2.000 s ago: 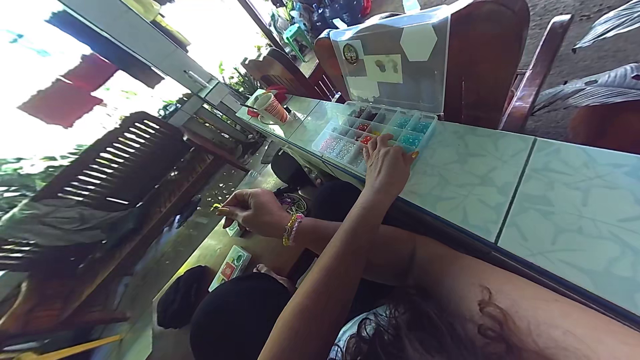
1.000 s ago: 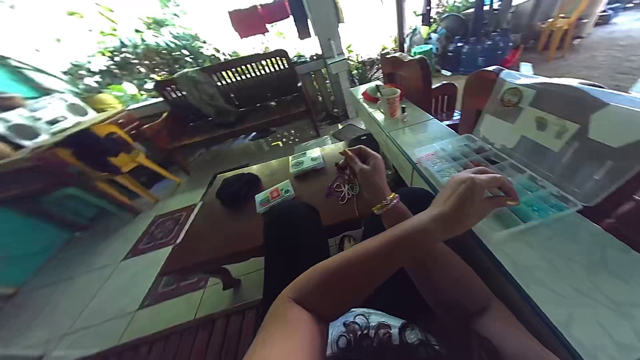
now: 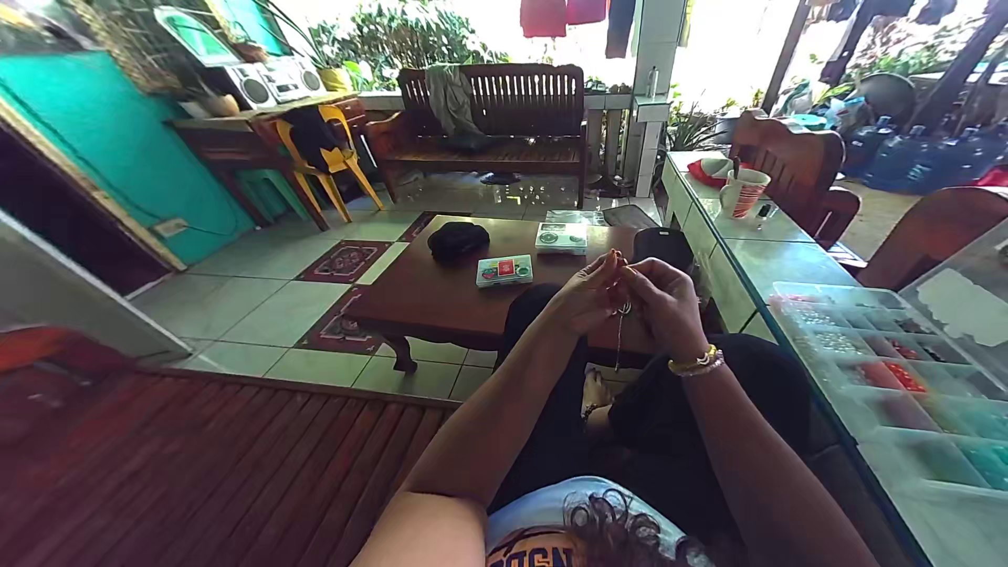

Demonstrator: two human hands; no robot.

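My left hand (image 3: 587, 298) and my right hand (image 3: 669, 303) meet fingertip to fingertip above the coffee table's near right side. My left thumb and finger pinch a small orange thing, perhaps a bead, too small to tell. My right fingers pinch a thin cord (image 3: 619, 339), whose looped, pale strands hang below the fingers. Bracelets (image 3: 697, 362) circle my right wrist. To the right, a clear compartment box of beads (image 3: 882, 335) lies with its lid up on the tiled ledge. Fingers partly hide the held pieces.
The wooden coffee table (image 3: 394, 291) holds a black cloth-like bundle (image 3: 457, 239), a small case of coloured items (image 3: 504, 271) and a white case (image 3: 561, 239). A striped mug (image 3: 744, 194) stands on the tiled ledge (image 3: 811, 268). My knees are below my hands.
My left hand has moved from the bead box at the right to my right hand; their fingertips now meet. The view has swung considerably.
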